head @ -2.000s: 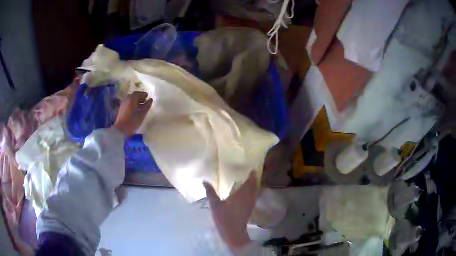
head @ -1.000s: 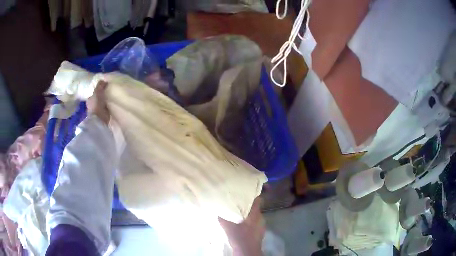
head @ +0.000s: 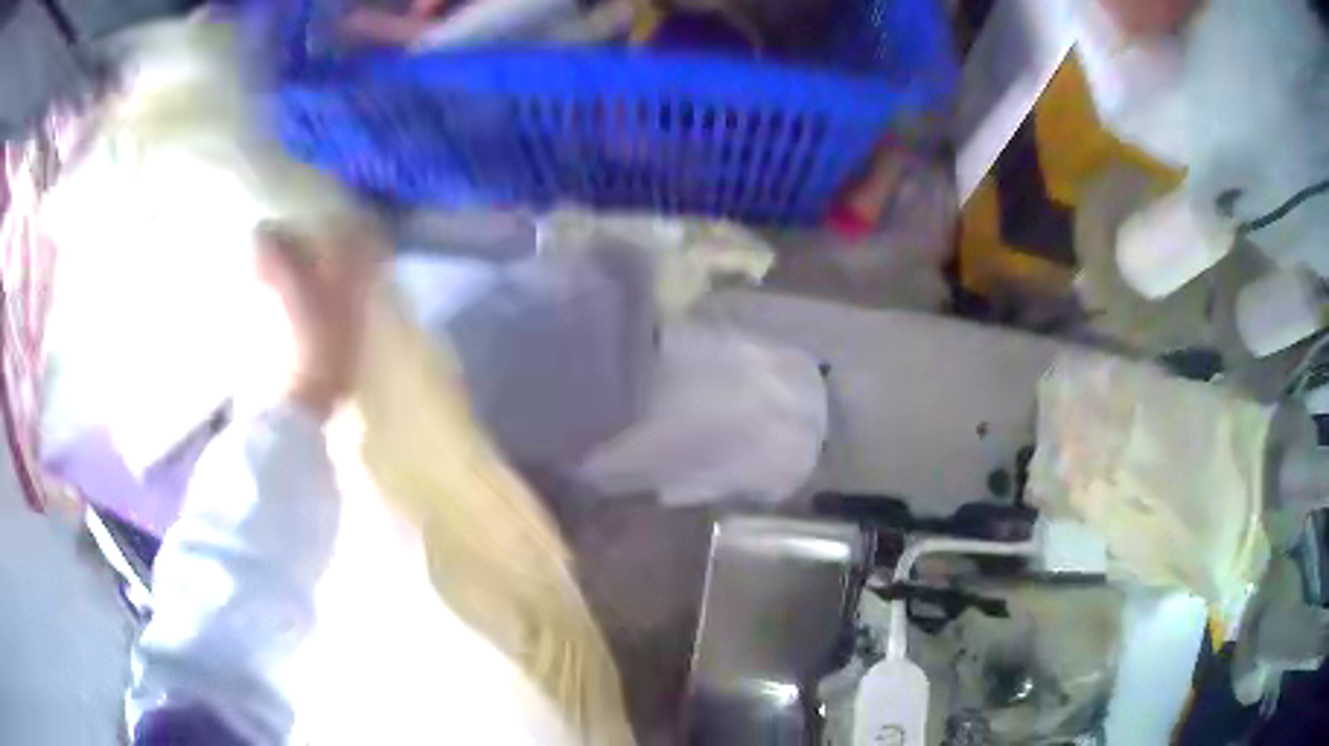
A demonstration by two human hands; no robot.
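Observation:
The cream garment piece [head: 481, 539] hangs in a long stretch from the upper left down to the bottom edge, partly washed out by glare. My left hand [head: 321, 321], in a pale sleeve, is on it at the left. The hand is blurred, and its fingers seem closed on the cloth. My right hand is not in view.
A blue plastic basket [head: 583, 131] stands at the top. The sewing machine [head: 889, 700] and a shiny metal part [head: 773, 612] are at lower centre. Cream cut pieces [head: 1151, 466] lie to the right, below white thread cones [head: 1173, 248]. A whitish sheet [head: 743, 423] lies mid-table.
The view has shifted down, so the basket sits higher and the machine shows. The garment piece has moved off the basket towards the lower left. My right hand has left the picture.

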